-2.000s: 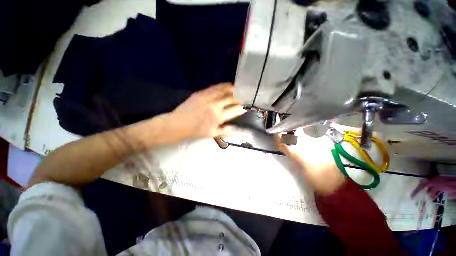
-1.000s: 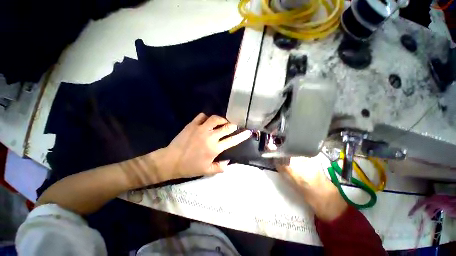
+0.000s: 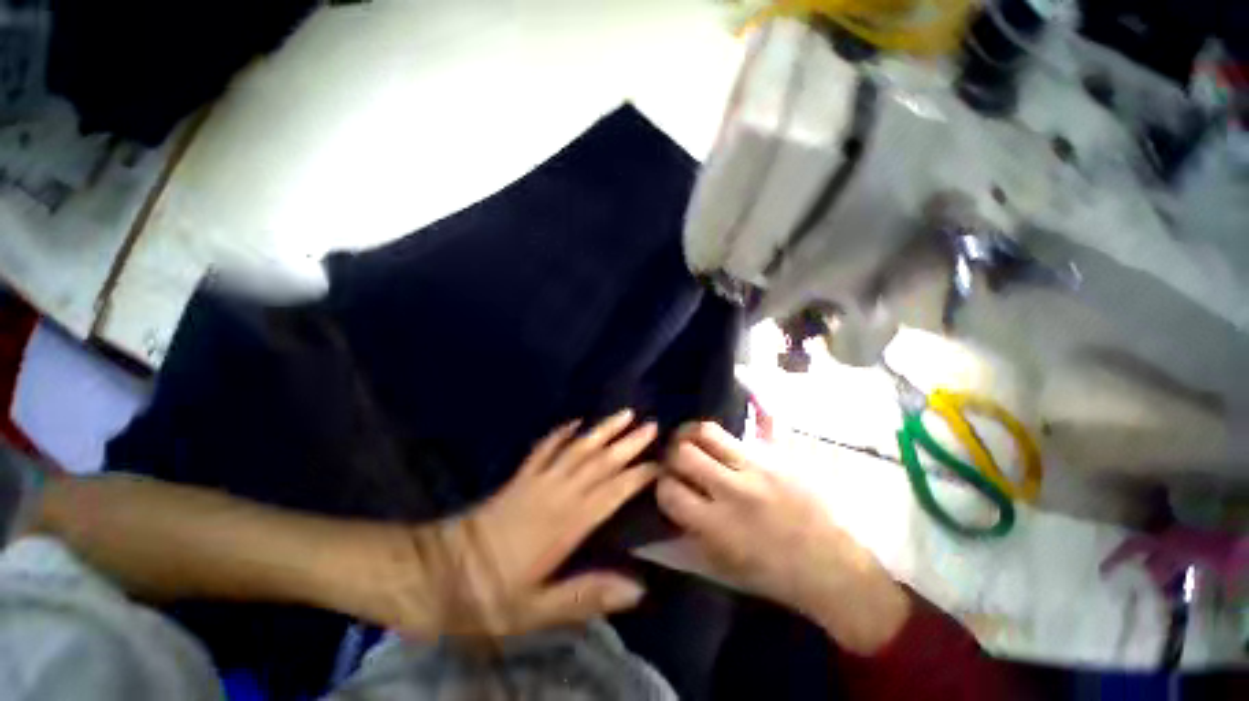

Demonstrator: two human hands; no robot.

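A dark navy cloth panel (image 3: pixel 480 301) lies on the white table left of the needle area and hangs over the front edge. My left hand (image 3: pixel 548 527) lies on the cloth near the front edge, fingers spread, palm down. My right hand (image 3: pixel 753 514) is just right of it, fingers curled onto the cloth's right edge; the fingertips are partly hidden. The sewing machine head (image 3: pixel 781 151) stands behind my right hand, with bright glare at the needle area. The cloth's right edge lies beside the needle; whether it is under the foot cannot be told.
Scissors with green and yellow handles (image 3: pixel 959 466) lie right of the needle. A pink bundle (image 3: pixel 1164 555) is at the right end. Yellow tubing (image 3: pixel 890 21) is on top of the machine. A dark cloth pile (image 3: pixel 178 55) is at the far left of the white table (image 3: pixel 411 123).
Both hands have moved from the needle toward the front edge. The cloth has come toward me and turned, baring table behind it. The right hand has moved left, close to the left hand.
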